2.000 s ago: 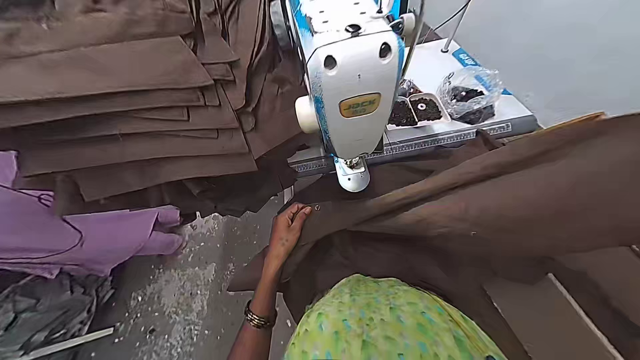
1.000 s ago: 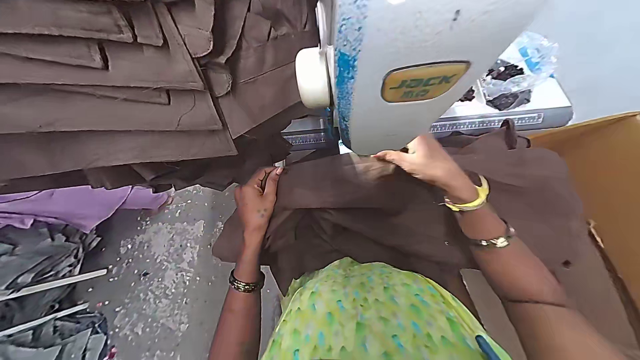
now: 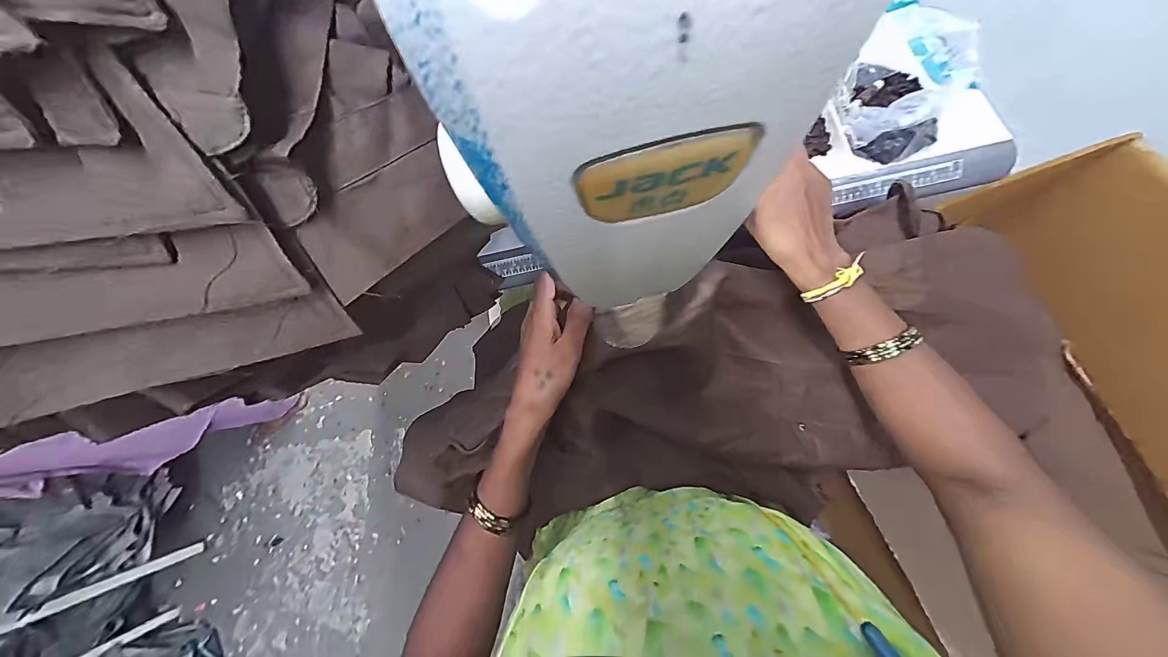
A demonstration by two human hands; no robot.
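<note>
A white and blue Jack sewing machine fills the upper middle of the head view, its lower end over a brown fabric piece. My left hand is at the left of the machine head, thumb and fingers on the fabric's edge. To the right of the head, my right hand is bent over, its fingers partly hidden behind the machine, so its hold cannot be told. The fabric spreads over my lap and out to the right beneath my right forearm. The needle area is hidden by the machine head.
Stacked brown fabric pieces lie at the left, above a purple cloth. A cardboard box stands at the right. Clear plastic bags with dark bits rest on the machine bed's far end.
The view has come much closer to the machine. My right hand, out of sight two seconds ago, came to the fabric by one second ago and is now farther behind the machine head's right side.
</note>
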